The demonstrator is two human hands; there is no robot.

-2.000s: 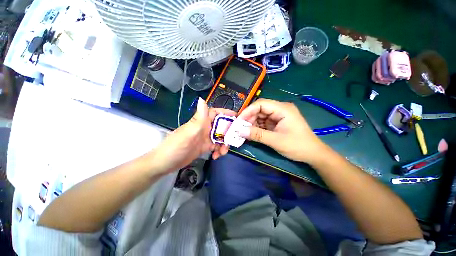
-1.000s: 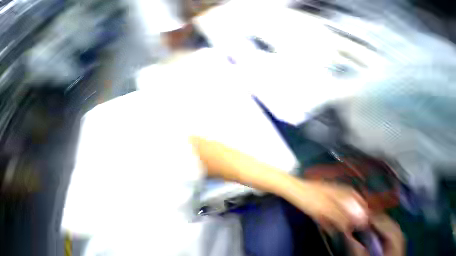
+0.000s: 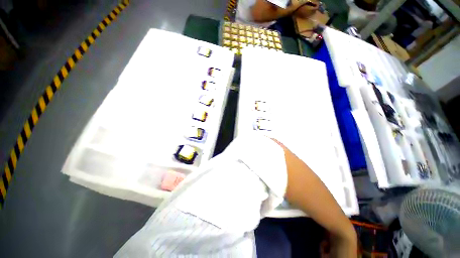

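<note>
My left arm reaches down to the lower right over the trays. My left hand (image 3: 347, 248) is mostly cut off by the bottom edge, so its fingers and anything in them are hidden. My right hand cannot be made out. A large white foam tray (image 3: 136, 106) has a column of smartwatch units along its right side. A dark-rimmed unit (image 3: 186, 154) and a pink case part (image 3: 172, 180) lie near its front end. A second white foam tray (image 3: 287, 80) beside it holds a few units; my sleeve and arm cover part of it.
A blister tray (image 3: 251, 37) of gold-yellow squares lies behind the trays. Another person's arm (image 3: 265, 11) shows at the top. White parts trays (image 3: 376, 136) stand right, beside a blue edge. The fan (image 3: 435, 216) and orange multimeter (image 3: 373, 232) are lower right. Striped tape (image 3: 58, 78) crosses the floor left.
The view has swung left from the green bench to the foam trays. My hands and the held white-rimmed unit have left the middle of the picture; my left arm is at the lower right.
</note>
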